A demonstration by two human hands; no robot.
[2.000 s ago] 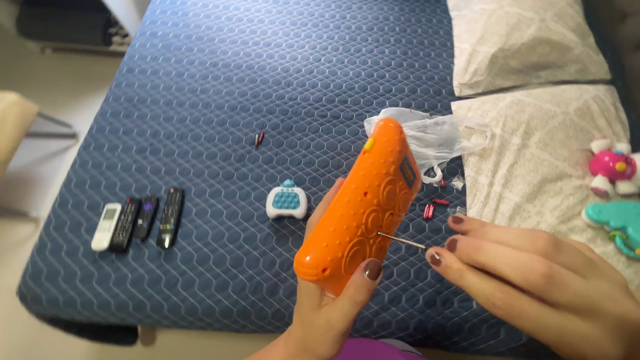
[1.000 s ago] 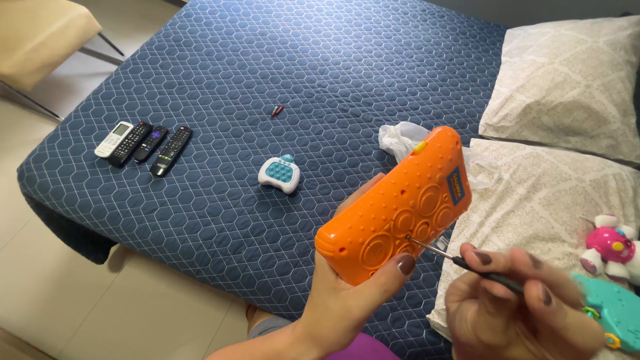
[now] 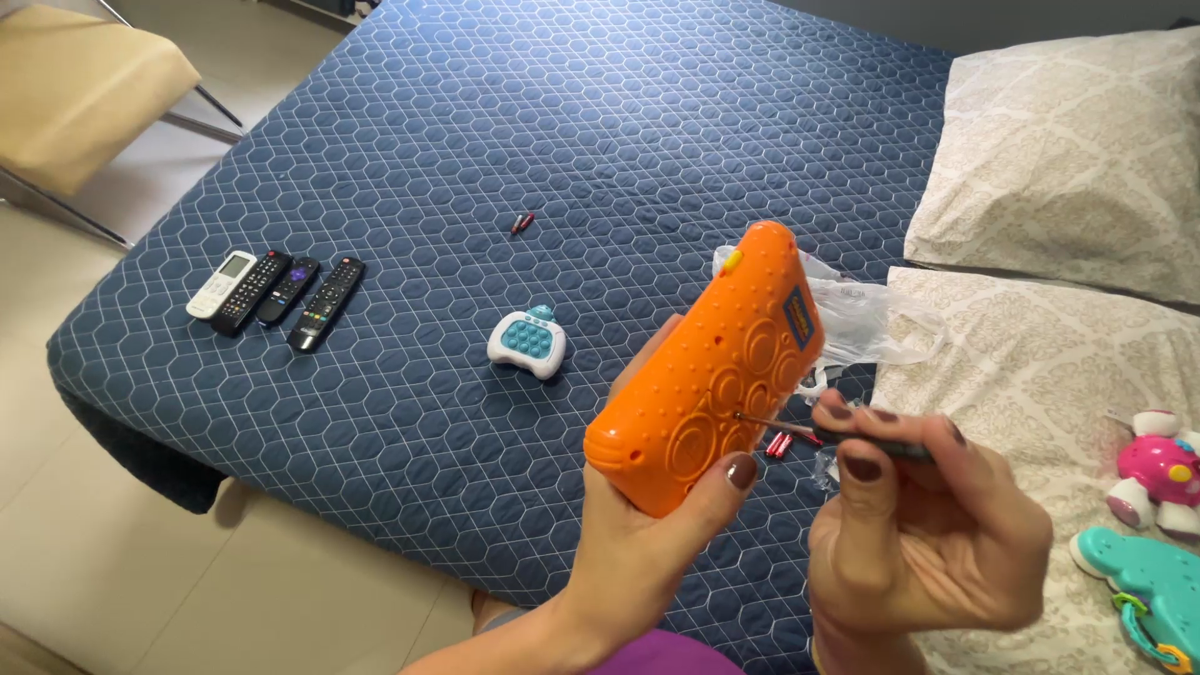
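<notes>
My left hand grips an orange plastic toy by its lower end, thumb on the near edge. The toy is tilted, its face with raised circles, small bumps and a blue label turned toward my right hand. A screwdriver with a dark handle is held between the thumb and fingers of my right hand. Its thin metal shaft reaches the toy's face among the raised circles; whether it sits in a screw cannot be made out. Red batteries lie on the bed behind the shaft.
On the blue quilted bedspread lie several remote controls, a white and teal pop-it game, two small batteries and a clear plastic bag. Patterned pillows, a pink toy and a teal toy are at the right.
My right hand has shifted its hold on the screwdriver; its dark handle, covered two seconds ago, now shows. The toy stays in my left hand at a changed tilt. The view has shifted.
</notes>
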